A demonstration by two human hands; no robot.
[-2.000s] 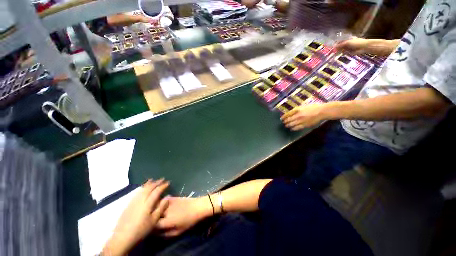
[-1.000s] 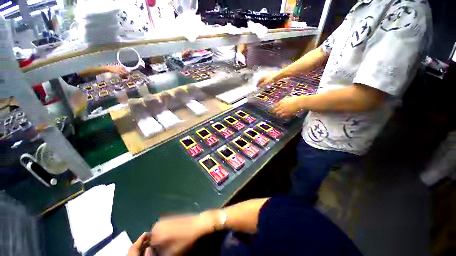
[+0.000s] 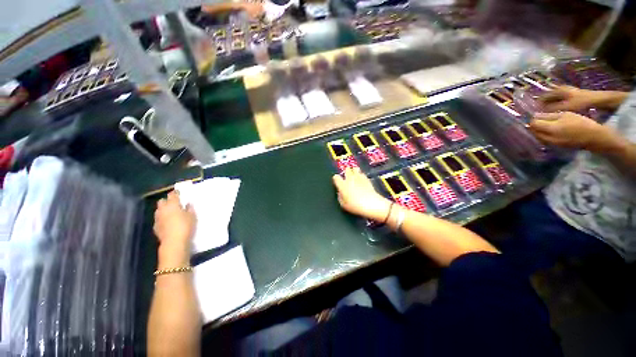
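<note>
A clear blister tray (image 3: 369, 178) of keypad phones with black screens, yellow frames and red keypads lies on the dark green bench. My right hand (image 3: 360, 194) is at the tray's near-left end, fingertips on the lower part of a phone (image 3: 342, 155) in the far row; whether it grips the phone cannot be told. My left hand (image 3: 175, 222) rests on the left edge of the pile of white sleeves (image 3: 213, 208); whether its fingers hold a sleeve is unclear. A flat white pad or stack (image 3: 224, 282) lies nearer, beside my left forearm.
A tall stack of filled trays (image 3: 77, 261) stands at left. A metal post (image 3: 150, 90), a small fan (image 3: 167, 132) and a cardboard sheet (image 3: 268, 132) with white sleeves are beyond. At right, another person's hands (image 3: 568, 122) are over more phone trays.
The phone tray was set down on the bench, where the neighbour's hands held it earlier. My hands, together at the near edge before, have parted: left to the sleeves, right to the tray.
</note>
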